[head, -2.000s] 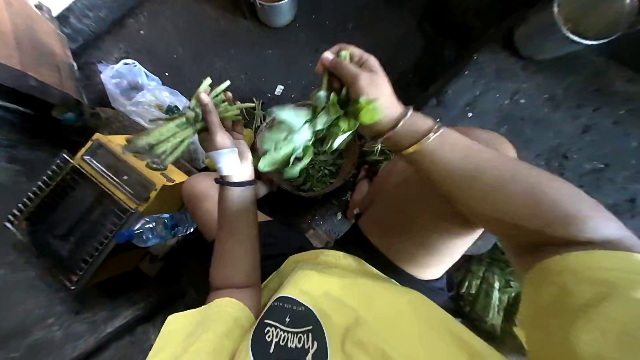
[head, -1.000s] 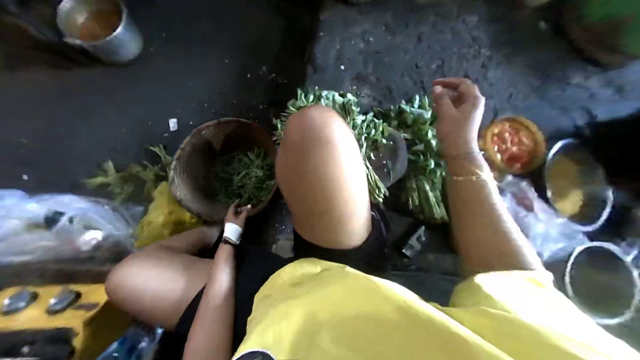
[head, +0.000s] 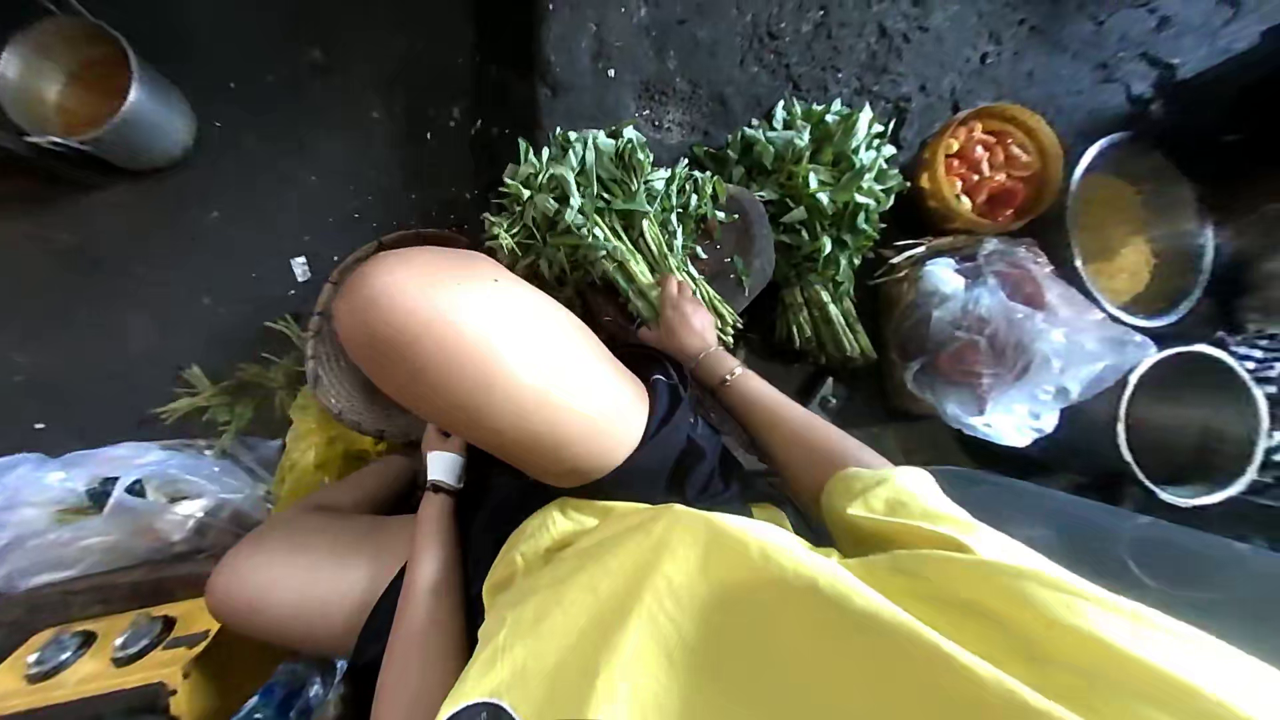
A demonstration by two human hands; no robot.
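My right hand (head: pixel 683 320) grips the stems of a bunch of leafy greens (head: pixel 615 205), which lies beyond my raised knee with its leaves pointing away from me. A second bunch of greens (head: pixel 815 210) lies to its right, stems toward me, and a grey rounded slab (head: pixel 740 245) shows between the two. My left hand (head: pixel 440 442) rests beside the near edge of a woven basket (head: pixel 345 385); its fingers are partly hidden by my leg, so what they touch is unclear. My knee covers most of the basket.
At the right stand a tub of red tomatoes (head: pixel 990 170), a plastic bag (head: pixel 1000 345), a metal pot with yellow contents (head: pixel 1135 240) and another pot (head: pixel 1190 425). A tall metal pot (head: pixel 150 115) is top left. Clear bags (head: pixel 130 520) and a yellow stove (head: pixel 110 665) are lower left.
The view has swung right since two seconds ago. My right hand, raised and without greens one second ago, has come down onto the stems. My left hand no longer holds the stems seen two seconds ago.
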